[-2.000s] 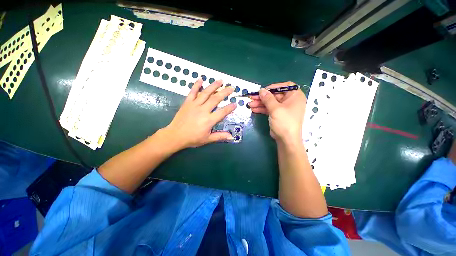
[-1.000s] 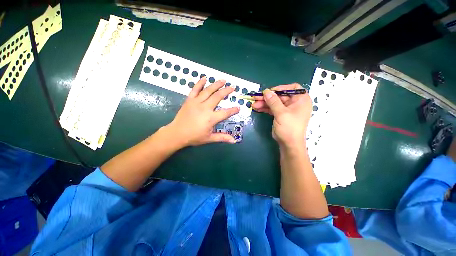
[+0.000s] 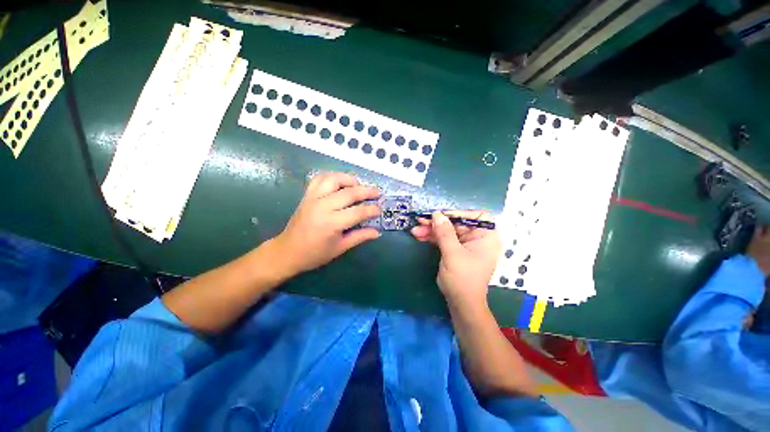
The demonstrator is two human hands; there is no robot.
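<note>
My left hand [image 3: 331,218] holds the left side of a small grey-black part [image 3: 396,213] with round openings, low over or on the bench. My right hand [image 3: 464,249] holds dark, pen-like tweezers [image 3: 469,222], their tip at the right side of the part. Whether a pad is at the tip is too small to tell. The white pad sheet [image 3: 336,128] with two rows of black dots lies on the bench beyond my hands, with no hand on it.
A cream-white sheet stack [image 3: 173,126] lies left, a dotted white stack [image 3: 561,207] right. Yellowish dotted sheets [image 3: 34,93] and a black cable [image 3: 80,152] are far left. A small pale ring [image 3: 490,158] lies beyond my right hand. Black parts [image 3: 734,221] and another person's sleeve [image 3: 718,304] are far right.
My left hand has left the pad sheet and now holds the part. My right hand has moved from the sheet towards me, bringing the tweezers to the part.
</note>
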